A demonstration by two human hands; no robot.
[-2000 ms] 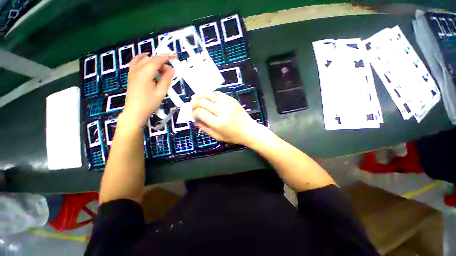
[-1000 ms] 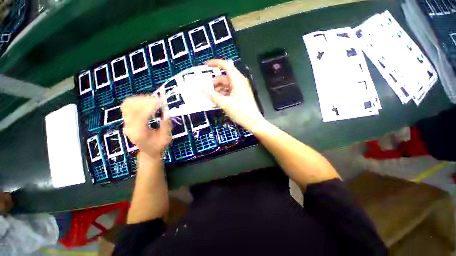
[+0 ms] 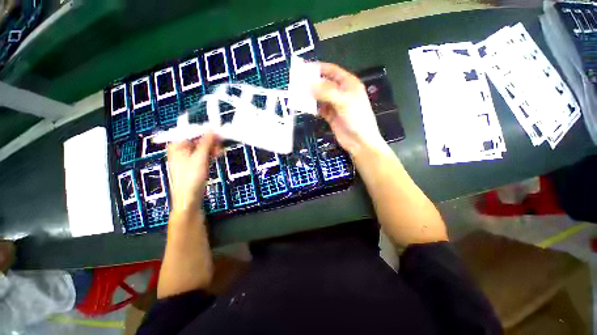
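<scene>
My left hand [image 3: 190, 163] grips the left end of a white adhesive sheet [image 3: 258, 127] with window-shaped holes, held above the tray. My right hand [image 3: 343, 105] is higher and to the right, with its fingers on a white piece [image 3: 302, 85] at the sheet's right end; whether the two are joined is unclear. The black housing tray [image 3: 229, 208] lies below with rows of phone front housings [image 3: 190, 75]. The top-row housings show white frames around their screens. The sheet and hands hide part of the middle row.
A plain white sheet stack [image 3: 88, 183] is left of the tray. A dark phone-sized item [image 3: 391, 124] lies right of it, partly behind my right hand. Loose white sheets with dark cut-outs [image 3: 458, 111] lie further right. Another wrapped tray is at the right edge. Red stools [image 3: 118, 288] stand below the bench.
My right hand has moved right and up, drawing the white piece outward. My left hand now holds the sheet's left end. The sheet is stretched wider and lower over the tray.
</scene>
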